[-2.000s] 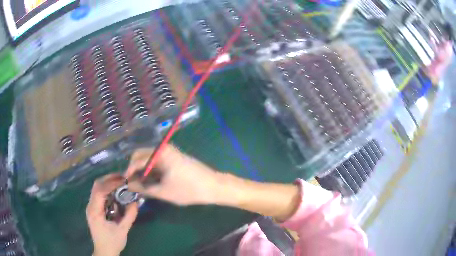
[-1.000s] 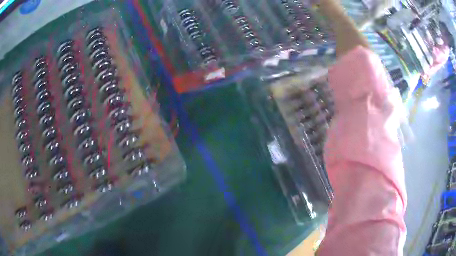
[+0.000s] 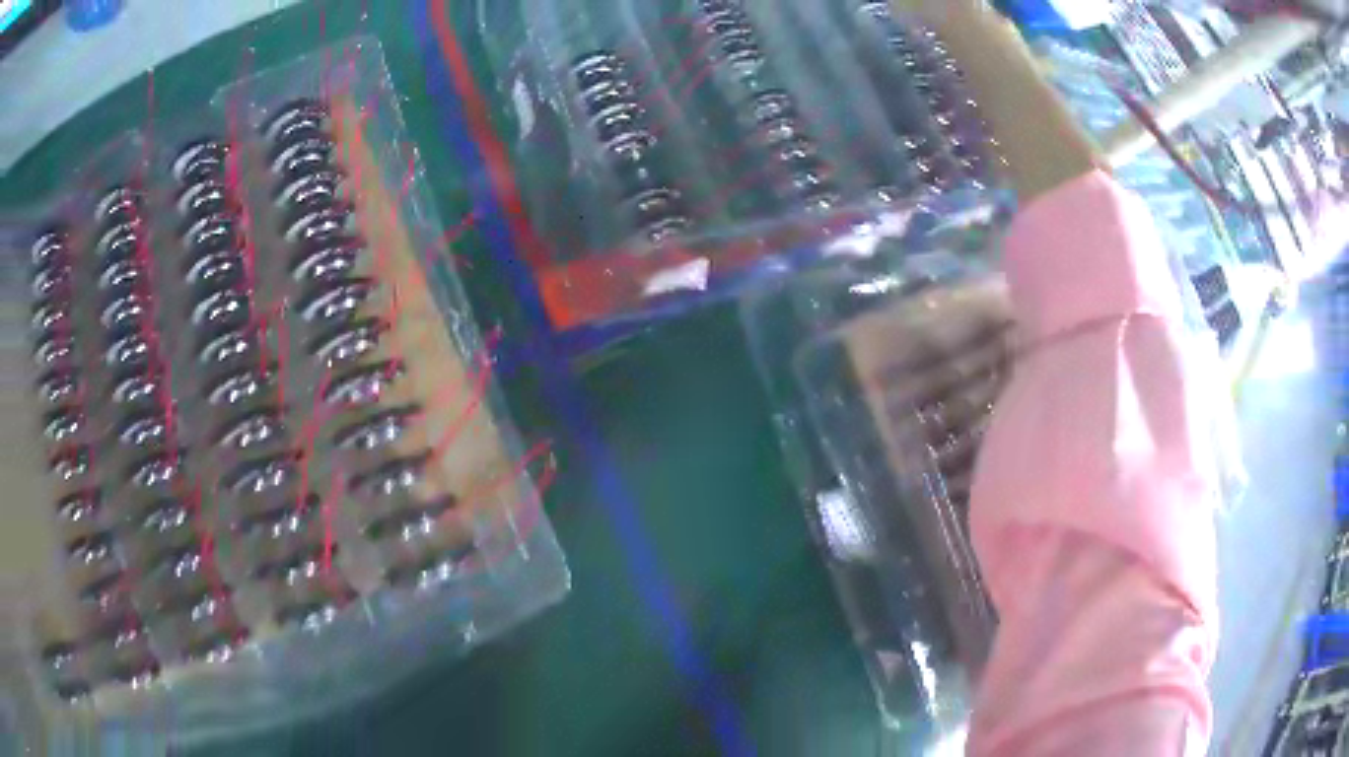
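A clear blister tray point(image 3: 488, 569) on the left holds rows of small dark discs with shiny rims point(image 3: 222, 311) and hair-thin red wires, over a tan base. My right arm, in a pink sleeve point(image 3: 1102, 444), reaches up across the right side. Its bare forearm point(image 3: 1021, 104) runs to the top edge, and my right hand is beyond the picture. My left hand is not in view. The sleeve covers much of the right-hand clear tray point(image 3: 836, 518). No hand tool or round fixture shows.
Another clear tray with discs point(image 3: 725, 111) stands at the top centre. Red tape point(image 3: 592, 290) and a blue line point(image 3: 629, 533) run over the green mat point(image 3: 681, 444). Blurred equipment and a pale floor point(image 3: 1272, 488) show on the right.
Two seconds ago both hands held a small part near the left tray; now both are out of view. My right arm has swung up and away, and the view has shifted nearer the trays.
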